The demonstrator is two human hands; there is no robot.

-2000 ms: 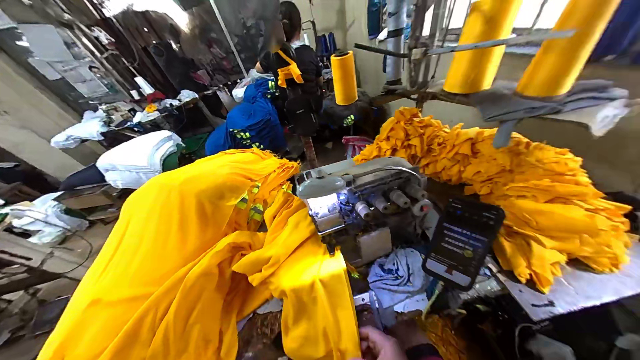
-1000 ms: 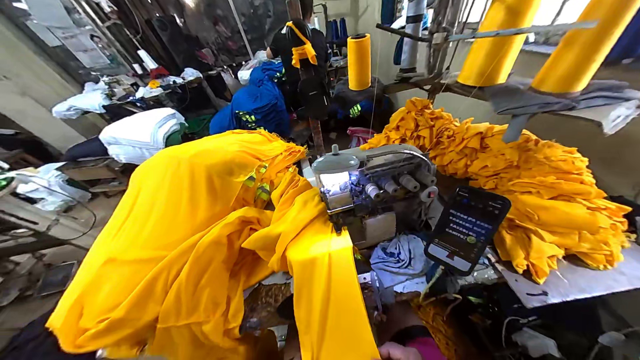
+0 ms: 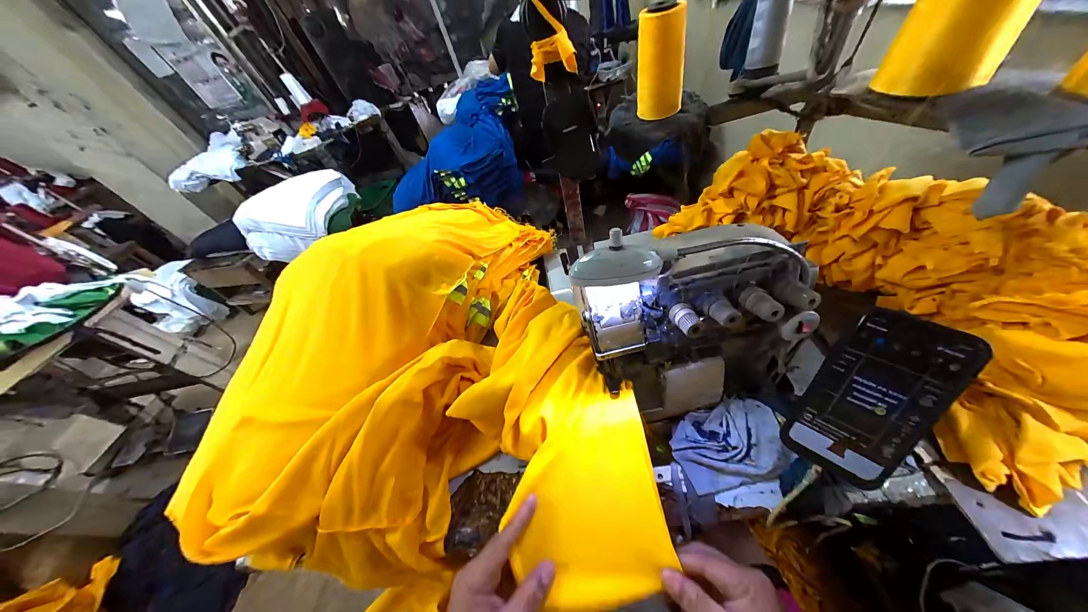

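A length of yellow fabric (image 3: 591, 476) runs from under the presser foot of an overlock sewing machine (image 3: 680, 297) toward me. At its left edge my left hand (image 3: 506, 565) touches the cloth, thumb and fingers apart on it. My right hand (image 3: 722, 582) pinches the lower right corner between thumb and fingers. The machine's lamp lights the needle area, and tension dials stand to the right of it. Left of the machine, a big heap of yellow cloth (image 3: 340, 340) with patterned green patches joins the piece under the foot.
Right of the machine are a smartphone (image 3: 884, 395) with a lit screen, a crumpled rag (image 3: 733, 446) and a long pile of yellow pieces (image 3: 918, 229). Yellow thread cones (image 3: 661, 59) stand above. Behind, a person (image 3: 548, 76) in dark clothing is near blue garments (image 3: 476, 153).
My left hand has come into sight at the fabric's left edge. Both hands show more fully at the near end of the cloth. The view has moved closer to the machine.
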